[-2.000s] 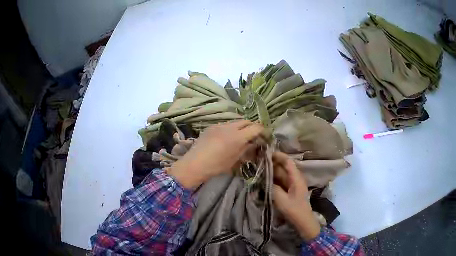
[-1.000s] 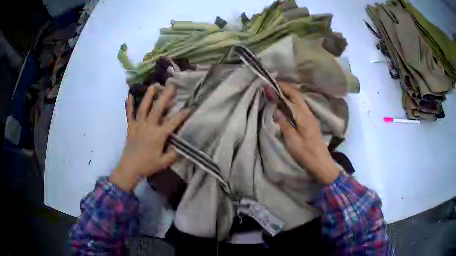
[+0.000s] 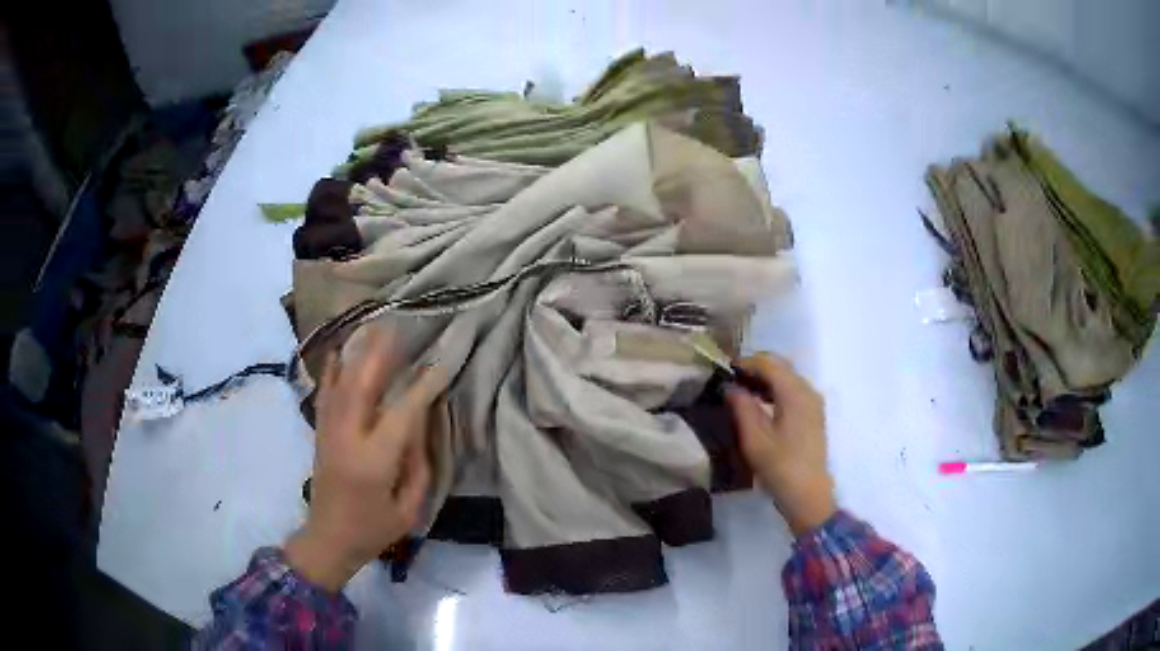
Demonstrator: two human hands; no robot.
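Observation:
A large fanned bundle of beige sleeves (image 3: 490,343) with dark brown cuffs (image 3: 585,563) lies in front of me, with olive-green sleeves (image 3: 490,123) behind. A dark-and-light striped tie (image 3: 477,294) lies loosely across the beige sleeves, with a white ticket (image 3: 155,402) at its left end on the table. My left hand (image 3: 369,452) is blurred at the bundle's near left side, fingers apart and seemingly not gripping. My right hand (image 3: 786,439) pinches a dark edge of a sleeve at the bundle's right side; its fingertips are partly hidden by cloth.
A smaller bundle of khaki and olive pieces (image 3: 1037,286) lies at the right of the white table (image 3: 865,560). A white pen with a pink cap (image 3: 990,468) lies below it. Dark cloth heaps (image 3: 140,235) are beyond the table's left edge.
The tie was between my hands and now lies loose, its ticket moved to the far left. The near sleeves have spread, showing dark cuffs. My right hand moved down to the bundle's right edge.

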